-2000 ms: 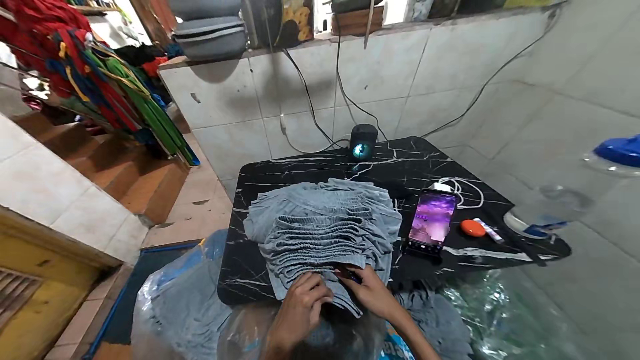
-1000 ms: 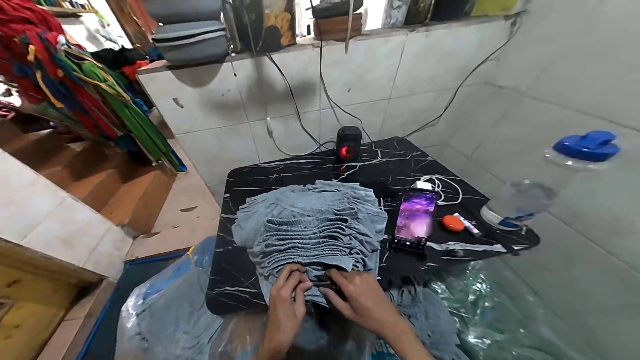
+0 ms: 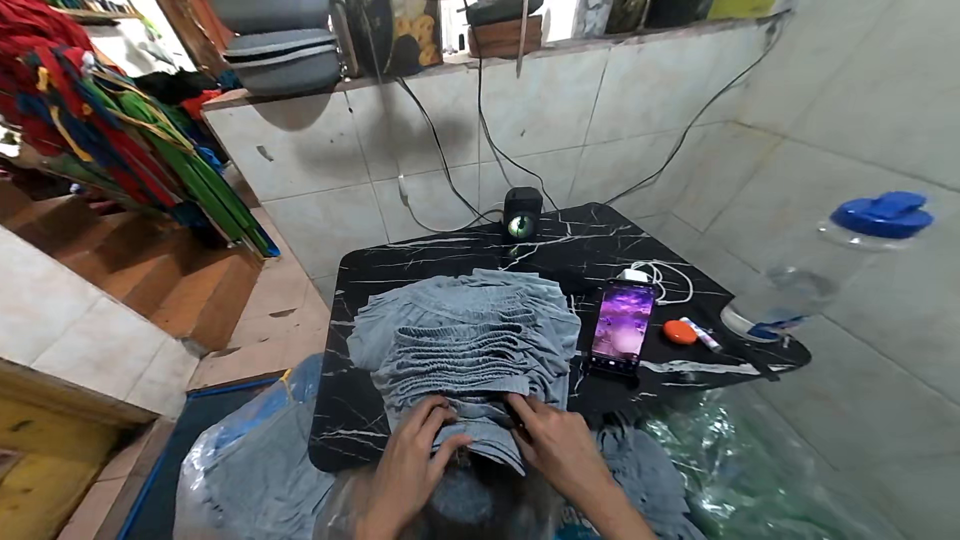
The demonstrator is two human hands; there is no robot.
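Note:
A layered pile of grey gathered fabric pieces (image 3: 465, 337) lies on the black marble-patterned table (image 3: 405, 259). At the pile's near edge, my left hand (image 3: 420, 450) holds the left side of a grey piece between thumb and fingers. Opposite it, my right hand (image 3: 551, 442) has its fingers on the right side of the same fabric, the fingertips partly hidden in the folds. Below the hands, past the table edge, is a clear plastic bag (image 3: 345, 502).
Right of the pile lie a lit smartphone (image 3: 622, 326), a white charger (image 3: 636, 275), an orange round object (image 3: 679, 331) and a small tube (image 3: 701, 335). Behind stands a small black device (image 3: 521, 214). A blue-capped plastic bottle (image 3: 817, 262) is at right. Bagged grey fabric (image 3: 262, 465) stands lower left.
My hands have shifted on the near edge of the pile, and the fabric between them now bends down over the table edge. The small device's light has turned from red to whitish-green.

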